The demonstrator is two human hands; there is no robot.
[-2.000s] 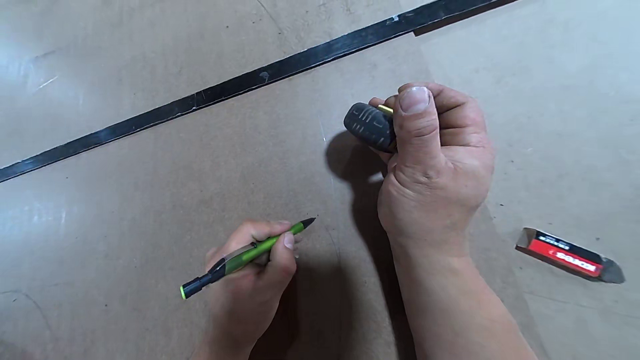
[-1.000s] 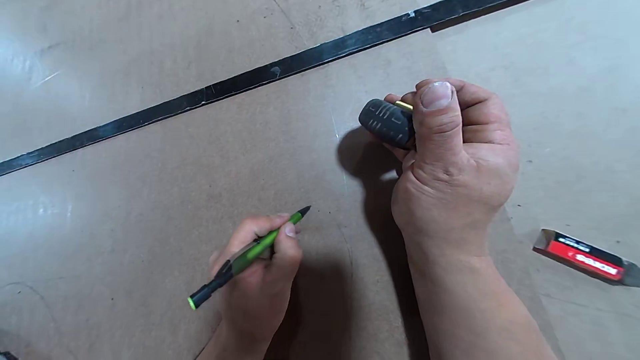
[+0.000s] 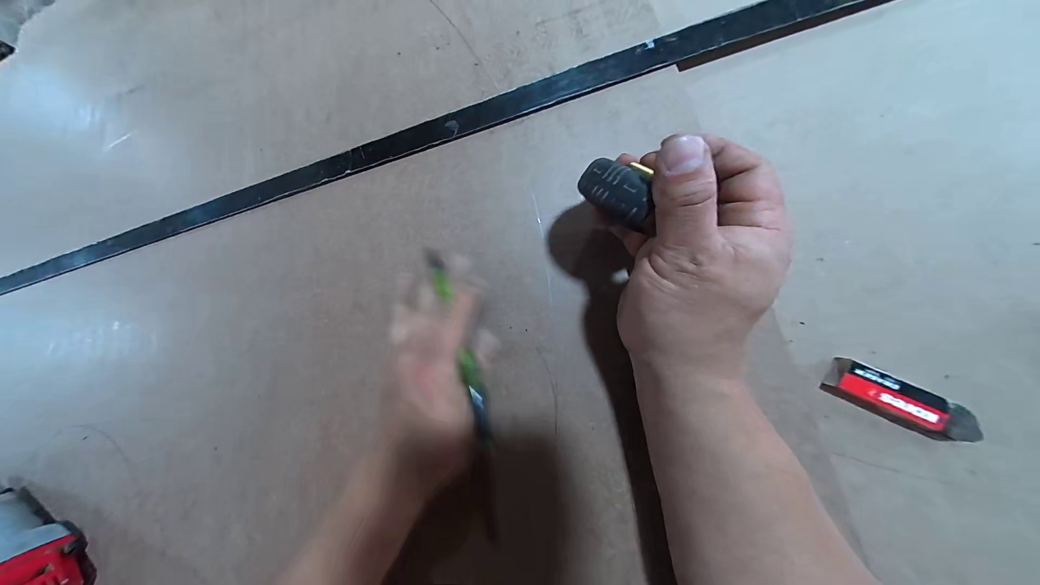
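Observation:
My right hand (image 3: 707,227), palm side up, is closed around a dark grey ribbed handle end (image 3: 617,193), with a bit of yellow showing beside the thumb; the rest of that object is hidden in the fingers. Blurred by motion, my left hand (image 3: 435,349) holds a green and black mechanical pencil (image 3: 470,374), its dark tip toward the top of the view. Both hands are over a large brownish sheet (image 3: 309,341), which bears faint curved and straight marks.
A long black metal strip (image 3: 487,112) crosses the sheet diagonally beyond my hands. To the right of my right forearm lies a red and black box-like piece with writing (image 3: 902,400). Part of a red and grey tool (image 3: 45,540) shows at the bottom left.
My left hand has swung the pencil from a slant toward the right to one toward the upper left. My right hand keeps its hold on the dark handle.

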